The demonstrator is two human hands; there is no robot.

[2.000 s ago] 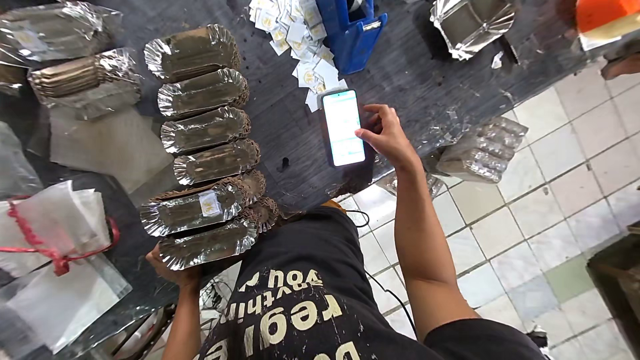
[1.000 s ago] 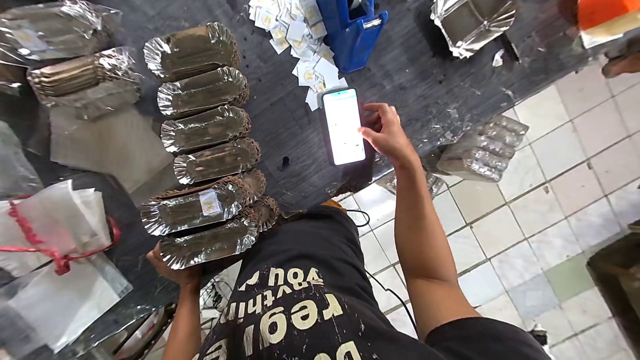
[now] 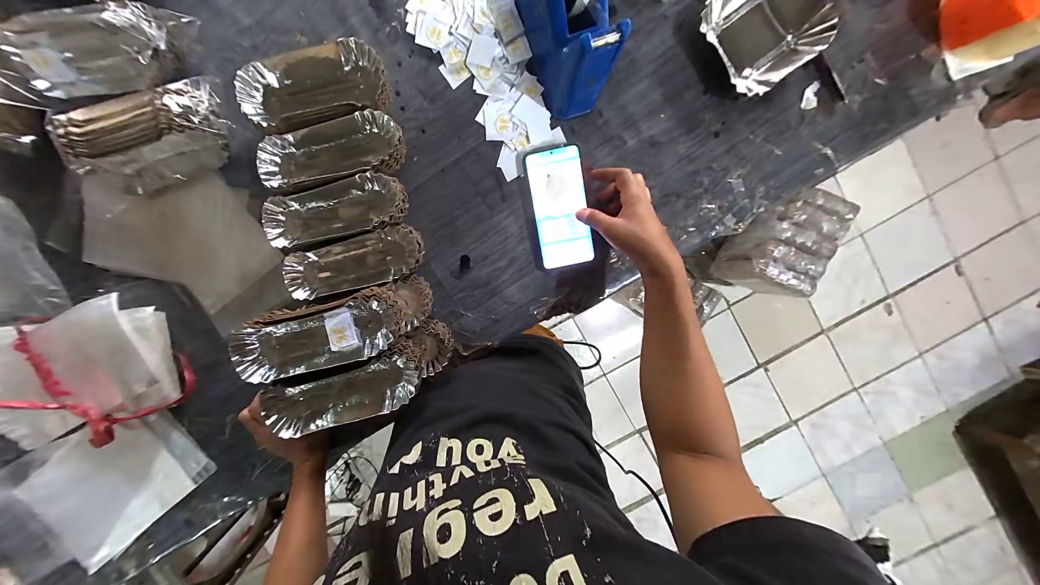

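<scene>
A lit smartphone (image 3: 561,207) lies on the dark table, and my right hand (image 3: 630,215) is at its right edge, thumb on the screen, fingers bent beside it. My left hand (image 3: 280,431) is at the near end of a row of stacked foil-lined paper trays (image 3: 341,207), partly hidden under the nearest stack (image 3: 341,396); whether it grips that stack cannot be told. One tray near that end carries a small square sticker (image 3: 342,330). Loose square stickers (image 3: 487,57) are spread beyond the phone, beside a blue tape dispenser (image 3: 573,57).
Plastic-wrapped tray stacks (image 3: 97,49) stand at the far left, above clear plastic sheets (image 3: 162,227) and plastic bags tied with red ribbon (image 3: 89,406). A foil tray (image 3: 768,36) sits at the far right. Wrapped packs (image 3: 784,244) are beyond the table edge, over the tiled floor (image 3: 853,357).
</scene>
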